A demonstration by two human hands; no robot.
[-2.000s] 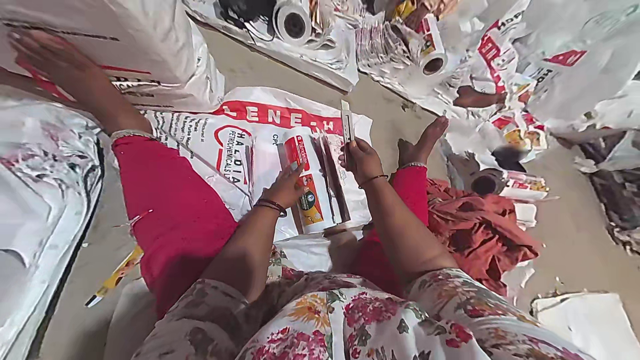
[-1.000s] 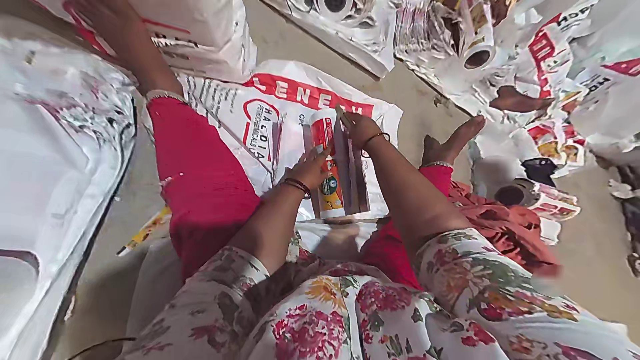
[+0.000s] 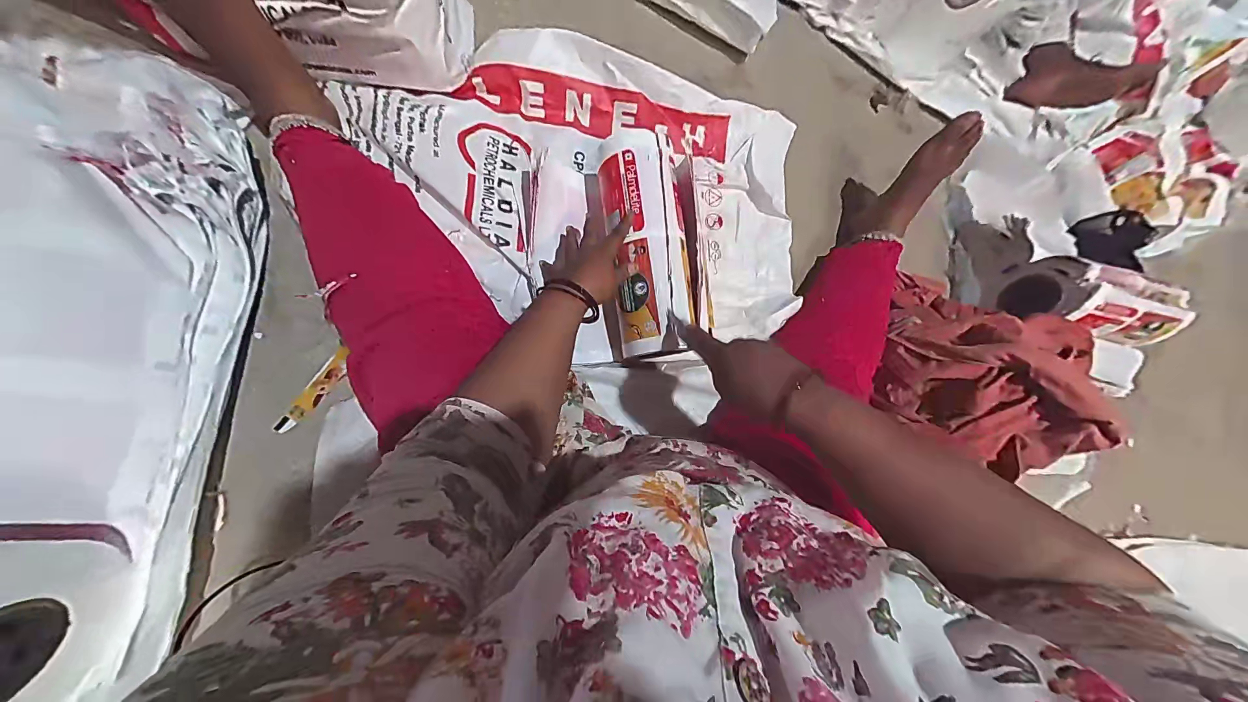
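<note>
A stack of printed plastic packaging film (image 3: 643,283), white with red and yellow print, lies on a flattened white woven sack (image 3: 751,195) between my outstretched legs. My left hand (image 3: 590,258) rests palm down on the left part of the film, fingers spread, holding nothing. At the lower right corner of the film is my right hand (image 3: 741,366), its forefinger stretched toward the edge. A small pointed shape shows at that fingertip; whether it is a blade or a film edge cannot be told. The rest of the right hand's fingers are curled under and hidden.
Large white plastic sheets (image 3: 107,322) are heaped at the left. A full white sack (image 3: 380,44) stands at the upper left. A crumpled rust-red cloth (image 3: 994,375) and a film roll (image 3: 1033,292) lie at the right. A yellow printed strip (image 3: 312,390) is on the floor by my left leg.
My right hand has moved from the top of the film down to its lower right corner. The long flat tool seen upright in that hand two seconds ago no longer shows plainly.
</note>
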